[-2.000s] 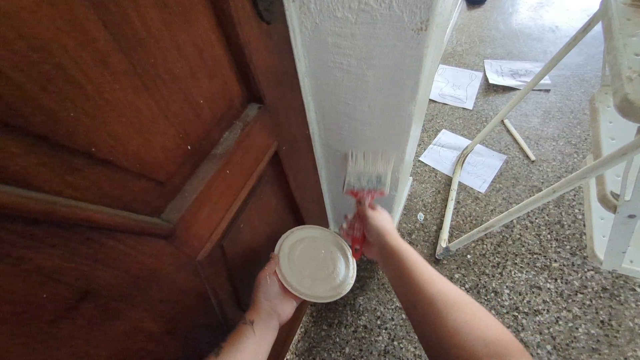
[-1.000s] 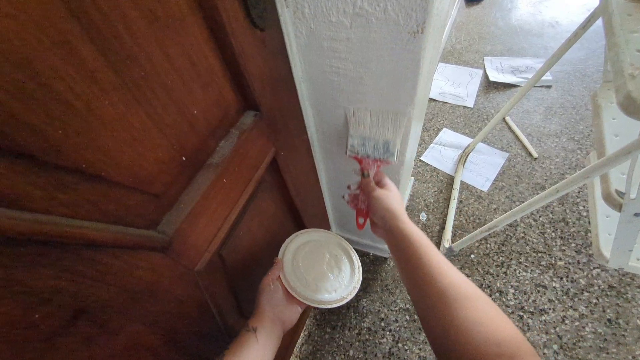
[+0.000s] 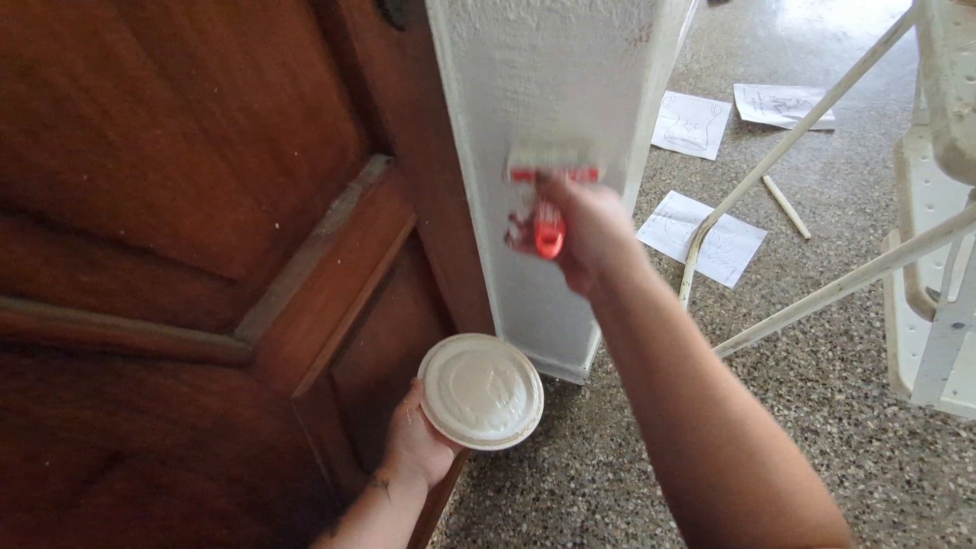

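My right hand (image 3: pixel 583 229) grips the red handle of a flat paintbrush (image 3: pixel 553 164), whose pale bristles lie against the white-painted wall end (image 3: pixel 549 297); brush and hand are motion-blurred. My left hand (image 3: pixel 423 438) holds a round pale lid or shallow dish (image 3: pixel 482 390) by its left rim, tilted toward me, with wet whitish paint on its face. It is below the brush, near the foot of the wall. The fingers under the dish are hidden.
A dark brown panelled wooden door (image 3: pixel 168 152) stands close on the left. A pale stepladder (image 3: pixel 930 320) with slanting legs is at the right. Sheets of paper with drawings (image 3: pixel 690 126) and a thin pale stick (image 3: pixel 787 207) lie on the speckled floor (image 3: pixel 839 457).
My right hand has moved the brush up the wall from its lower part. My left hand still holds the dish near the foot of the wall.
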